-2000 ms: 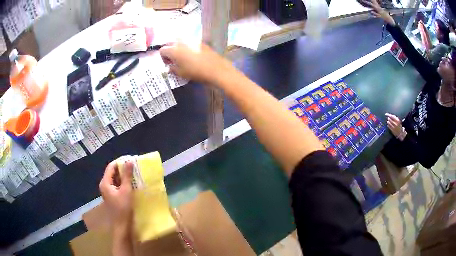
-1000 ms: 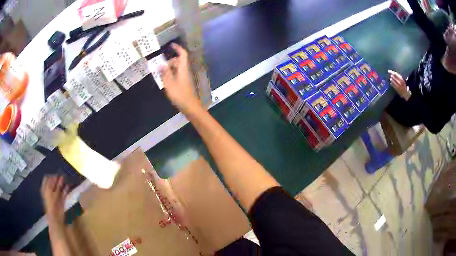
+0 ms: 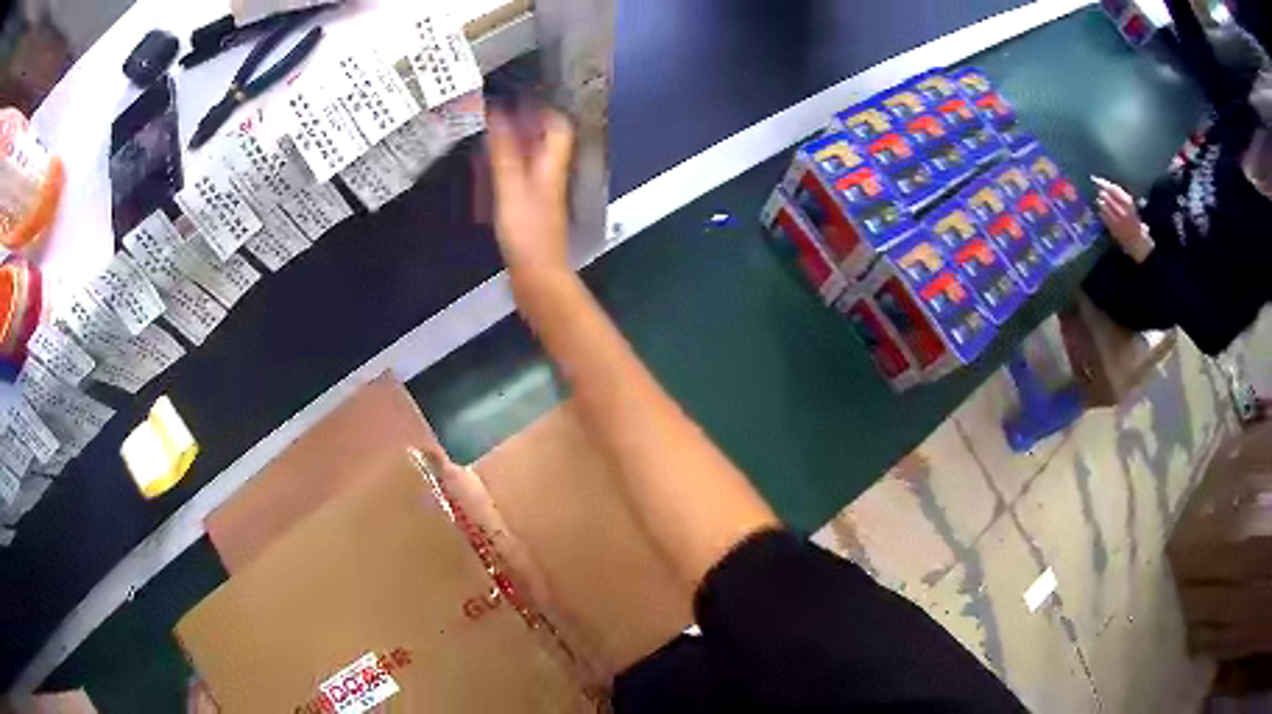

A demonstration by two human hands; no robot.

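My right hand (image 3: 533, 181) is blurred at the right end of the row of printed labels (image 3: 329, 128), by the white post; whether it holds anything cannot be told. A skin-toned sliver at the carton's lower left edge may be my left hand, otherwise hidden. The brown carton (image 3: 307, 593) lies in front of me with flaps spread, shiny printed tape along its seam, red lettering and a white carton label (image 3: 359, 685). A folded yellow label strip (image 3: 159, 448) lies on the black belt.
Blue and red retail boxes (image 3: 926, 209) are stacked on the green bench (image 3: 698, 349). A smartphone (image 3: 145, 154) and pliers (image 3: 255, 87) lie on the white shelf, with orange items at its left. A coworker's hand (image 3: 1123, 219) is beyond the boxes; a blue stool (image 3: 1039, 405) stands below.
The yellow strip has left my left hand and now lies on the belt. My left hand has dropped toward the carton's lower left. My right hand stays around the label row's end. The view has shifted.
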